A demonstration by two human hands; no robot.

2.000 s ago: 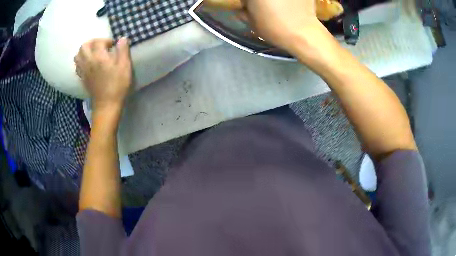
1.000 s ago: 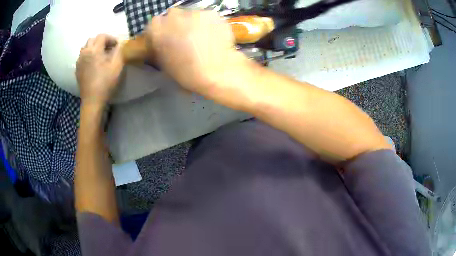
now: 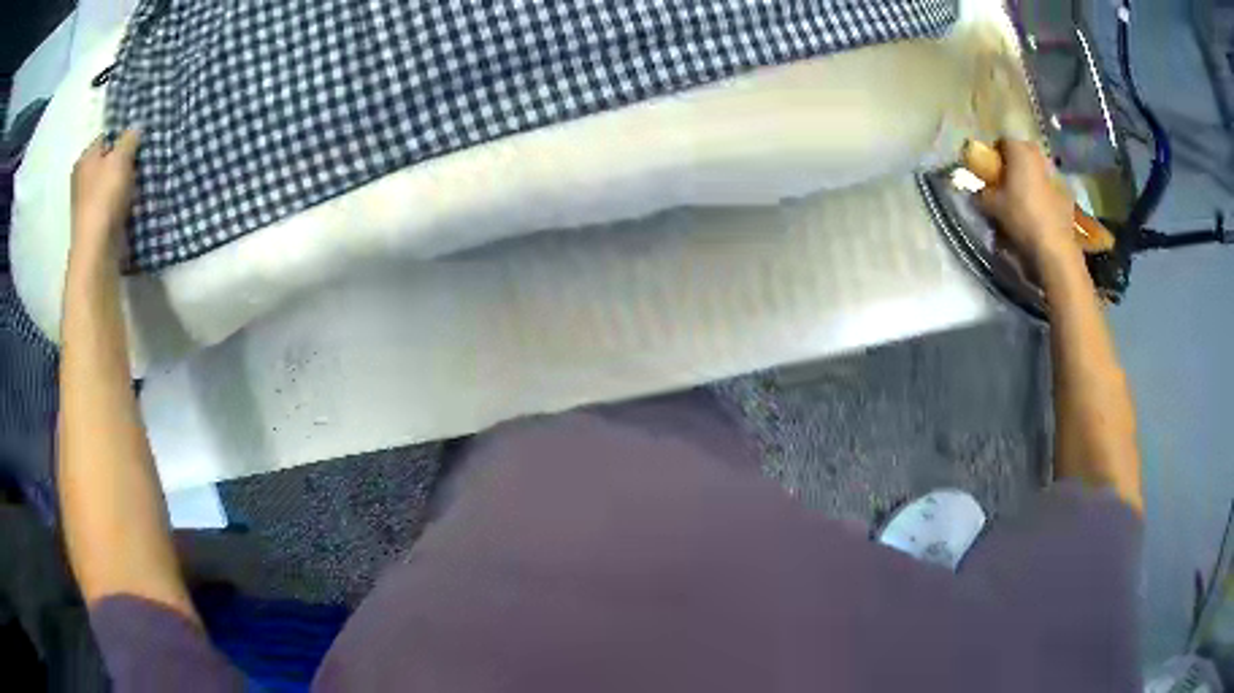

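The black-and-white checked garment lies spread over the off-white pressing pad, its lower edge curving across the pad. My left hand is at the garment's left edge, fingertips on the cloth's border; whether it pinches the cloth is hard to tell. My right hand grips the orange-brown handle of the steam iron. The iron is at the right end of the table, beside the pad and off the garment.
The table cover cloth shows in front of the pad. A shiny metal rest and dark hose are at the far right. A white round object is on the speckled floor. Checked cloth hangs at left.
The iron has moved with my right hand from over the left part of the pad to the table's right end. More of the garment shows spread along the pad.
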